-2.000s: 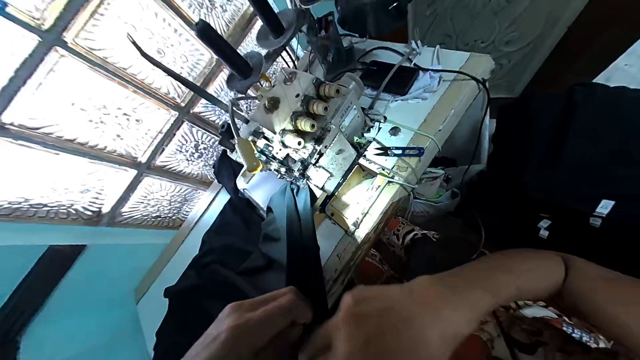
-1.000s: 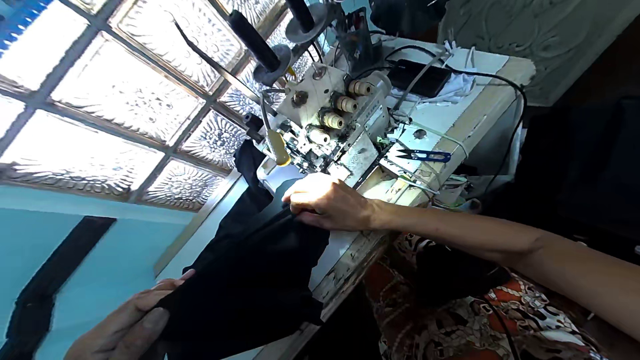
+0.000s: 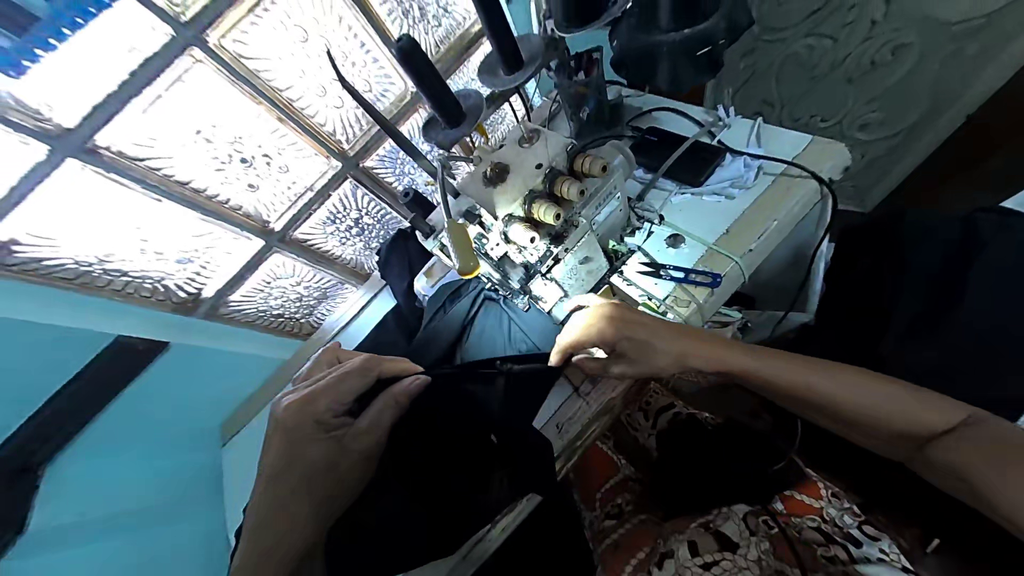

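Both hands pinch one edge of a black fabric piece (image 3: 464, 448), stretched between them in front of an overlock sewing machine (image 3: 544, 208). My left hand (image 3: 336, 424) grips the edge at the left between thumb and fingers. At the right end, my right hand (image 3: 620, 336) pinches the same edge, close to the machine's front corner. Behind the edge, more of the dark cloth (image 3: 496, 324) lies bunched at the machine's presser-foot area, lit by its lamp. How the cloth sits under the foot is hidden.
Blue-handled thread snips (image 3: 682, 275) lie on the worn white table (image 3: 788, 188), right of the machine. A black phone (image 3: 678, 156) rests farther back beside white cloth scraps and cables. Thread spindles (image 3: 432, 80) rise behind the machine. Glass-block windows are at the left, dark cloth at the right.
My left hand has come up from the lower left towards the machine. My right hand has moved a little back from the presser-foot area. The fabric edge is now stretched between both hands.
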